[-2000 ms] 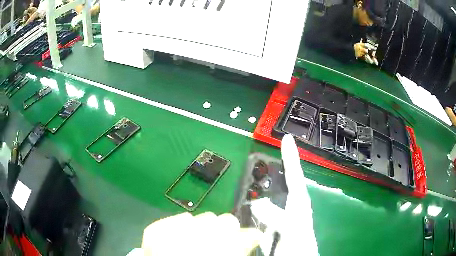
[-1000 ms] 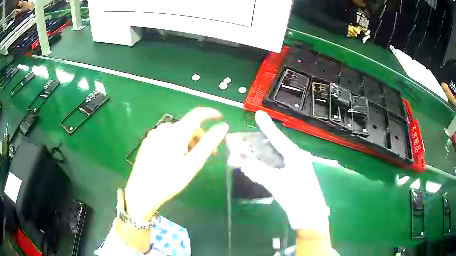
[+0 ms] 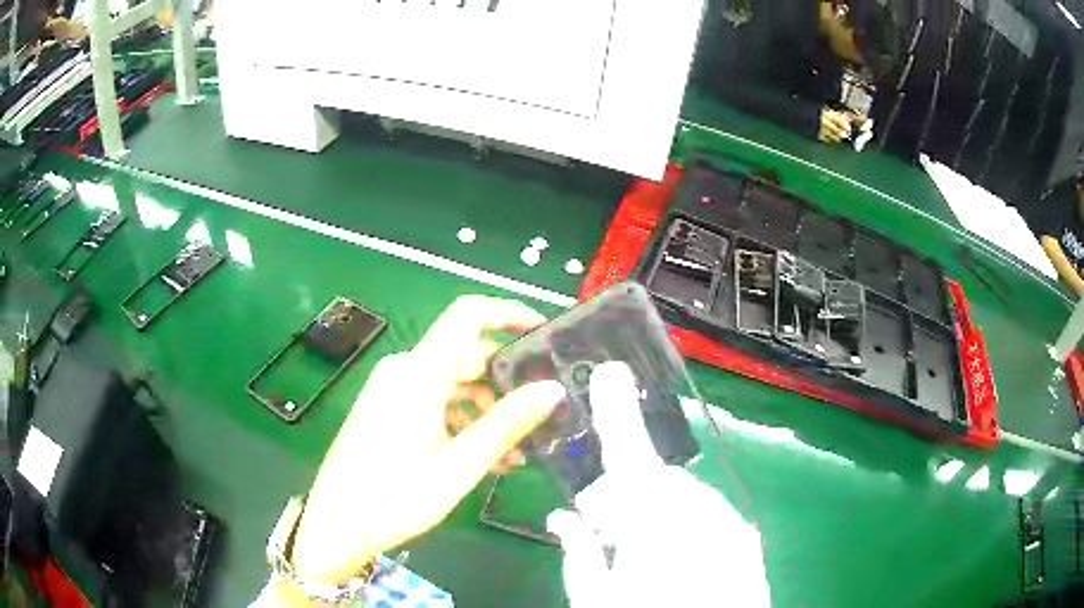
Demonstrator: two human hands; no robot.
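Observation:
A phone housing [image 3: 648,356] with a dark camera end and a clear, glossy lower part is held tilted in front of me. My left hand [image 3: 416,416], bare with a band at the wrist, grips its left edge between thumb and fingers. My right hand [image 3: 666,511], in a white glove, is at the near side of the housing with a fingertip on the camera area. The glove is overexposed, so its finger grip is partly unclear. Another housing frame [image 3: 514,511] lies on the green belt, partly hidden under my hands.
More housings [image 3: 316,359] lie spaced on the belt to the left and far right. A black blister tray [image 3: 886,321] holding several housings sits on a red crate [image 3: 618,244]. A white machine [image 3: 476,71], small white discs [image 3: 531,255] and a black box [image 3: 107,457] are around. A person's hand [image 3: 836,124] shows opposite.
My left hand has come onto the housing's edge, and the housing is raised and tilted. My gloved fingertip has moved onto the camera area. The housings on the left belt have shifted left since the oldest frame.

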